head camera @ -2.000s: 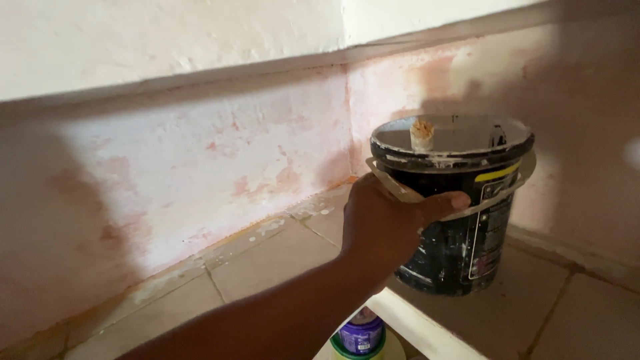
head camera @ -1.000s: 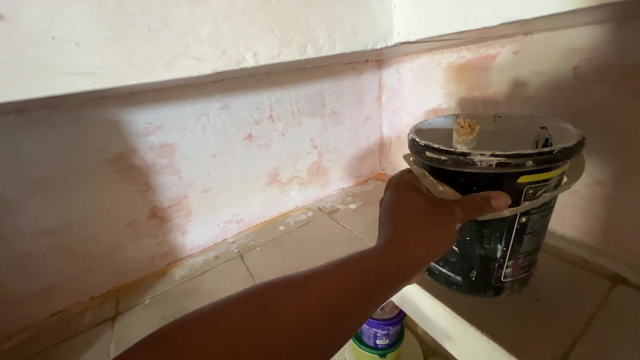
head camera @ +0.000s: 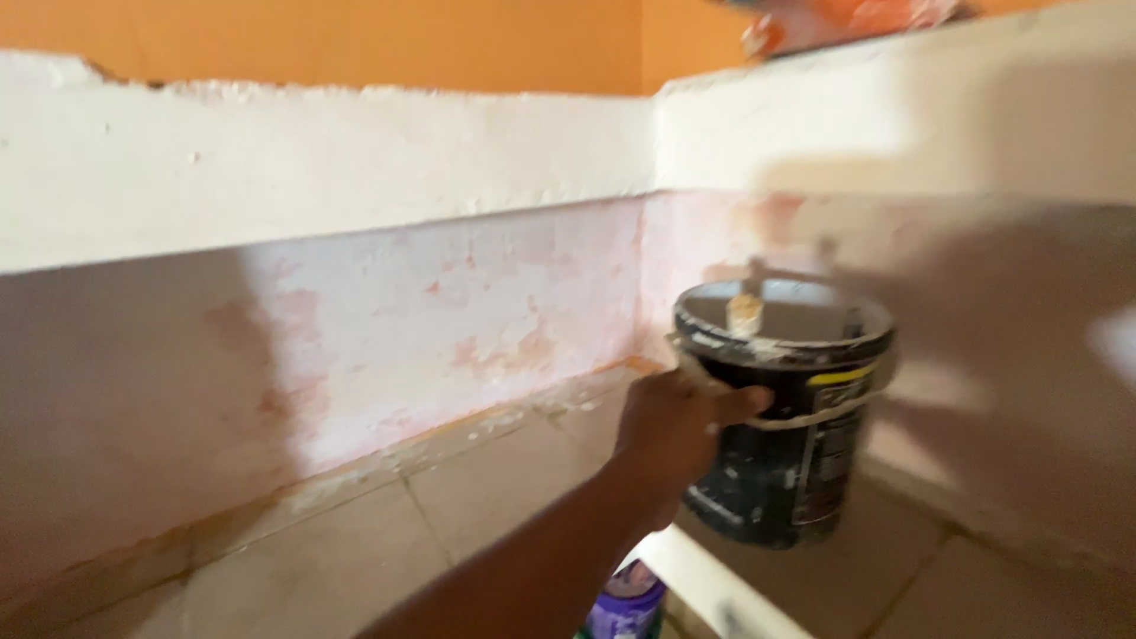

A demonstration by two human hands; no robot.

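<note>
My left hand (head camera: 679,426) reaches up from the bottom, closed on the pale handle of a black plastic bucket (head camera: 772,461) at its left side, thumb pointing right. White paint or plaster smears mark the bucket's rim and side; its label bears a yellow stripe and writing. Inside, the end of a light brown, wood-like stick (head camera: 744,315) leans at the near left of the rim. The bucket's contents are hidden below the rim. My right hand is out of view.
Beneath my forearm are a white bar (head camera: 719,586) and a purple container (head camera: 626,608). Patchy pinkish walls (head camera: 461,328) meet behind the bucket above a tiled floor (head camera: 328,541). A white ledge (head camera: 355,169) juts above; a blurred orange object (head camera: 852,22) rests on it at top right.
The view has tilted up, bringing the orange wall and the object on the ledge into sight. My left hand keeps its hold on the bucket's handle.
</note>
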